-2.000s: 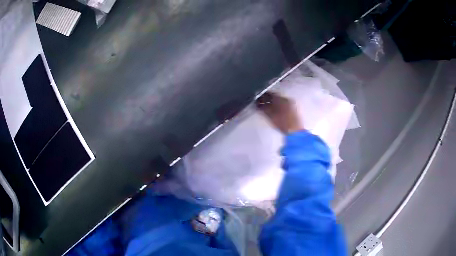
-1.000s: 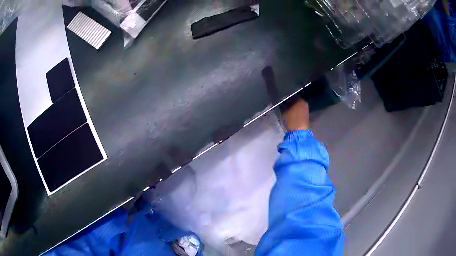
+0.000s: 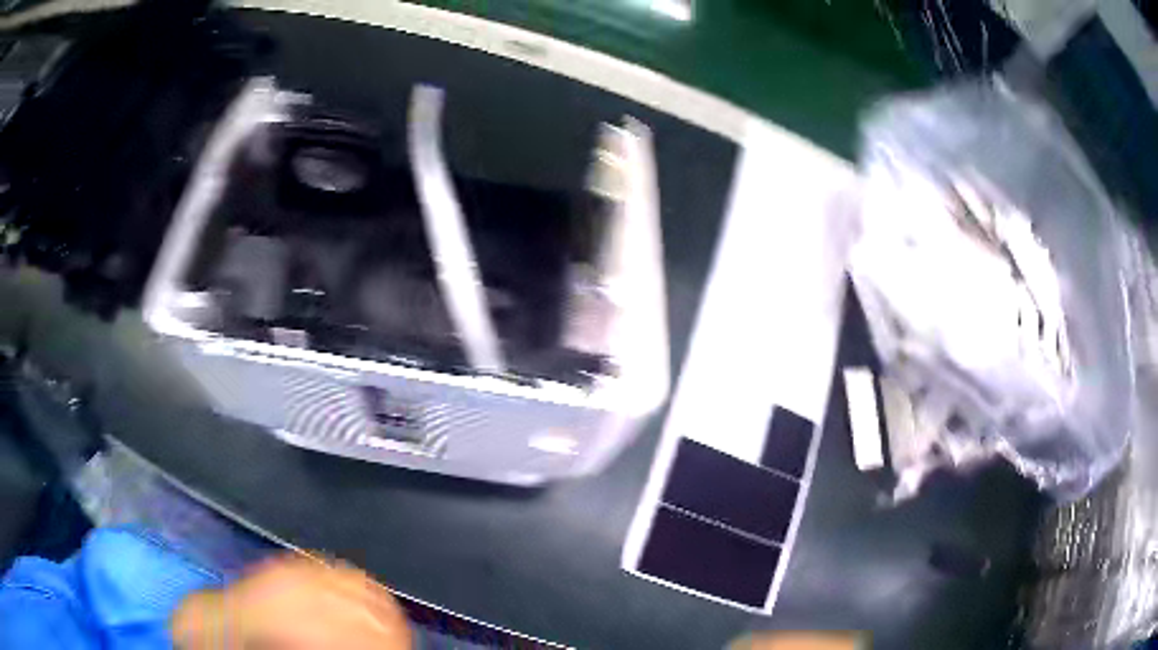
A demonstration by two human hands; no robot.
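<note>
An open white housing [image 3: 381,419] stands on the dark mat, its finely ribbed front towards me, with a round dark part inside. A white ribbon strip [image 3: 451,241] rises across it. Right of it lies a white backing sheet [image 3: 762,267] with black rectangles [image 3: 711,552] at its near end. My left hand [image 3: 299,610] is blurred at the bottom left, below the housing, and touches neither; its fingers cannot be made out. My right hand [image 3: 798,643] shows only as a blurred sliver at the bottom edge, below the backing sheet; any held thing is hidden.
A clear plastic bag of white parts [image 3: 1003,279] lies at the right, with a small white part [image 3: 864,419] beside it. A tangled black cable bundle [image 3: 102,152] is at the left. A pale rail [image 3: 559,57] and green belt [image 3: 787,57] run behind. Shiny clear trays [image 3: 1092,571] are at lower right.
The view has swung left, bringing in the housing, cables and bag. My right hand, earlier by the white sheets under the table edge, is now almost out of view; my left hand has appeared.
</note>
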